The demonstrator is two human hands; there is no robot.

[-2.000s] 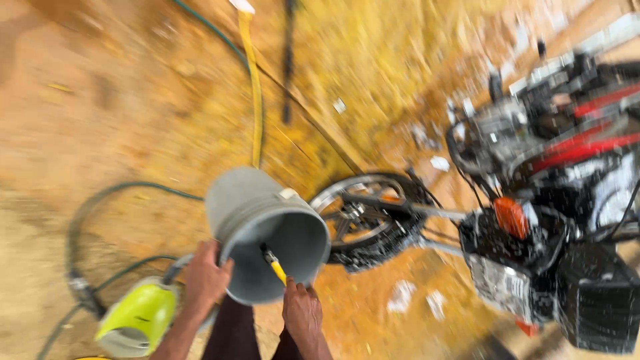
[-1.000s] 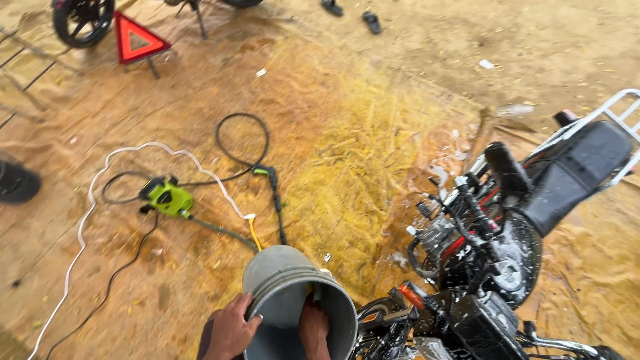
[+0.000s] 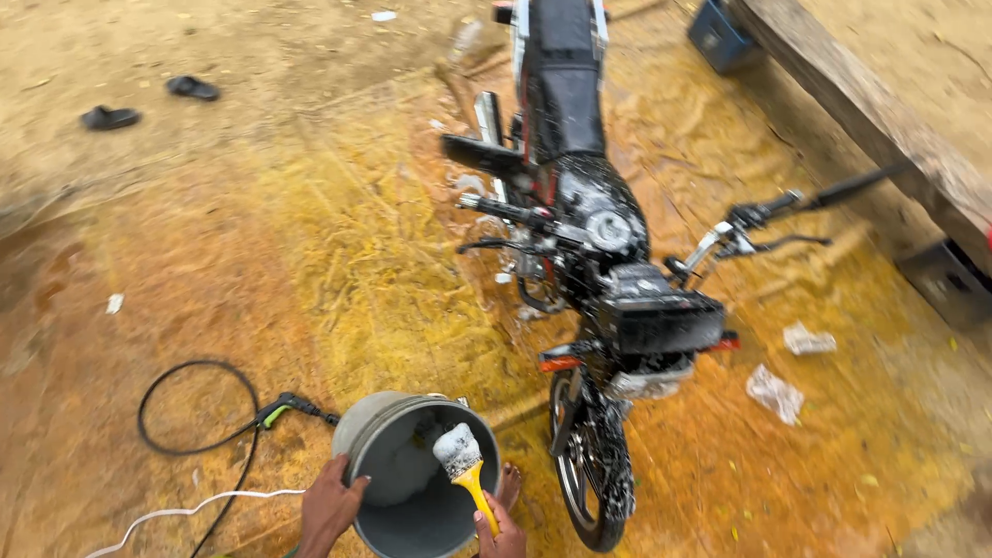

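My left hand (image 3: 329, 500) grips the left rim of a grey plastic bucket (image 3: 360, 415), which is tilted so that its inside shows, with suds and liquid in it. In my right hand (image 3: 502, 535) is the yellow handle of a paintbrush (image 3: 467, 465); its bristles are covered in white foam and sit over the bucket's mouth. Just right of the bucket stands a black motorcycle (image 3: 604, 225), front wheel towards me, with foam on its tank, headlight area and wheel. A bare foot (image 3: 508, 487) shows beside the bucket.
A pressure-washer gun (image 3: 287, 409) with a looped black hose and a white cable lie at left on the wet yellow-orange tarp (image 3: 372, 302). Sandals (image 3: 192, 87) lie at the upper left. A wooden beam (image 3: 860, 93) on crates (image 3: 721, 35) runs along the right. Crumpled wrappers (image 3: 775, 394) lie nearby.
The brush, hidden inside the bucket with my right hand one second ago, is now up at its mouth with foamy bristles. The view has swung towards the motorcycle.
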